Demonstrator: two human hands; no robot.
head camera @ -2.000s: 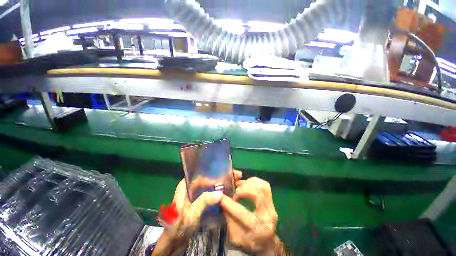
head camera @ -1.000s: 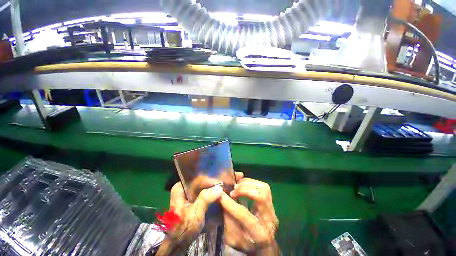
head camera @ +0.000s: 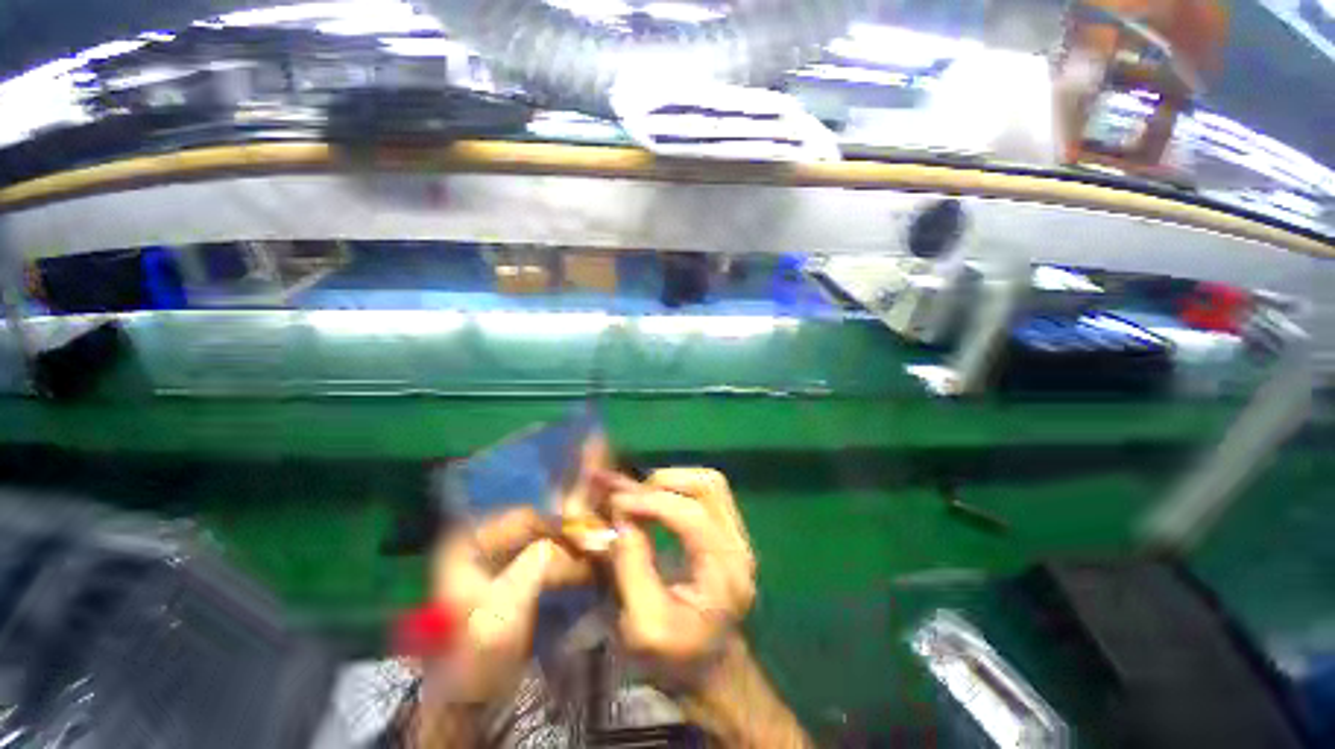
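Observation:
A thin phone-sized display module [head camera: 513, 471] with a blue-grey glossy face is tilted in front of me, blurred by motion. My left hand [head camera: 491, 585] holds it at its lower edge; a bright red patch shows on this hand. My right hand [head camera: 681, 563] is at the panel's lower right corner, thumb and fingers pinched together near a small orange and whitish part [head camera: 589, 536], which looks like a flex cable end. Whether the right fingers grip that part or the panel is too blurred to tell.
Shiny clear blister trays [head camera: 139, 644] stand at left. A silver-clear part [head camera: 988, 680] and a large black tray or pad [head camera: 1157, 651] lie at right on the green bench [head camera: 835, 585]. A pale raised shelf [head camera: 556, 220] runs across behind, with a ribbed duct above.
The view has shifted, so the bench things at right appear further left. The panel is turned more to the left, and the orange part now shows between my fingers.

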